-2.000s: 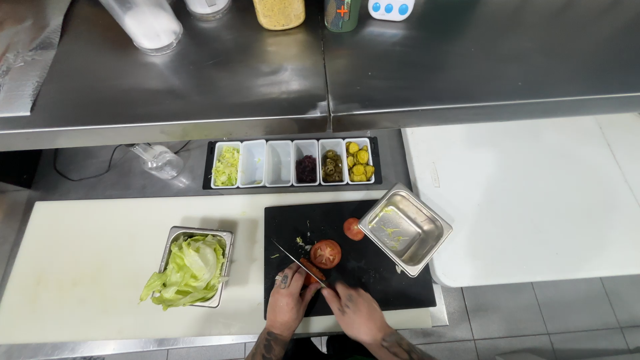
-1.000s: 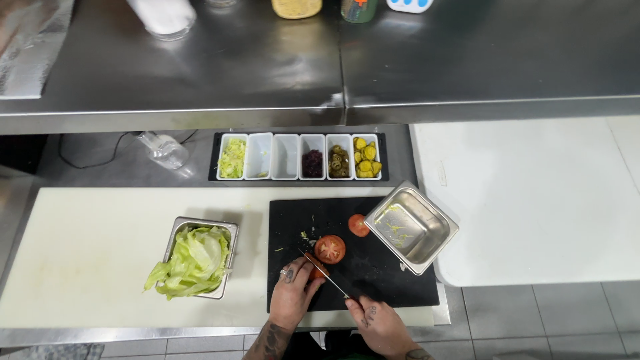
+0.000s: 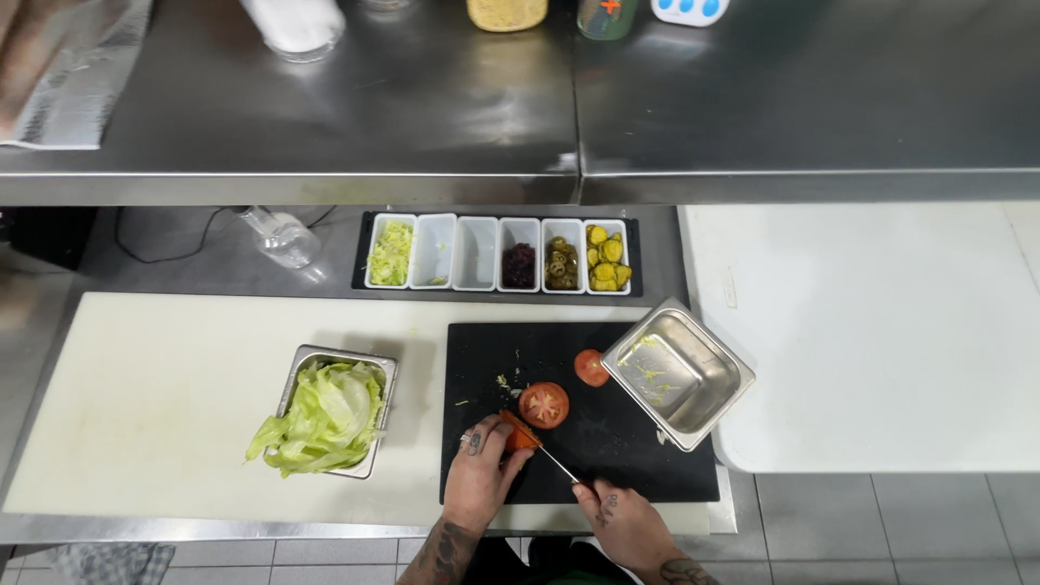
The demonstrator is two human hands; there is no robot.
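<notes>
On the black cutting board [image 3: 650, 479], my left hand [image 3: 478, 470] grips a piece of tomato [image 3: 520, 435] between thumb and fingers. My right hand [image 3: 621, 520] is closed around the handle of a knife [image 3: 561, 465], whose blade runs up and left to the tomato piece; part of the blade is hidden there. A round tomato slice [image 3: 543, 405] lies cut face up just above the held piece. Another tomato piece [image 3: 591, 368] rests farther right, beside an almost empty steel pan [image 3: 678, 374] with lettuce shreds inside. Small scraps lie on the board.
Left of the black board, a steel pan [image 3: 388, 390] heaped with lettuce leaves [image 3: 325, 418] stands on a long white board [image 3: 162, 406]. Behind is a black rack [image 3: 358, 252] of white tubs with shredded lettuce, jalapeño slices and pickles. A steel shelf [image 3: 366, 106] overhangs the back; a clear bottle [image 3: 284, 240] lies beneath.
The knife has changed its angle at the tomato over these frames. My right hand was farther up the board two seconds ago. My left hand keeps its hold on the tomato piece.
</notes>
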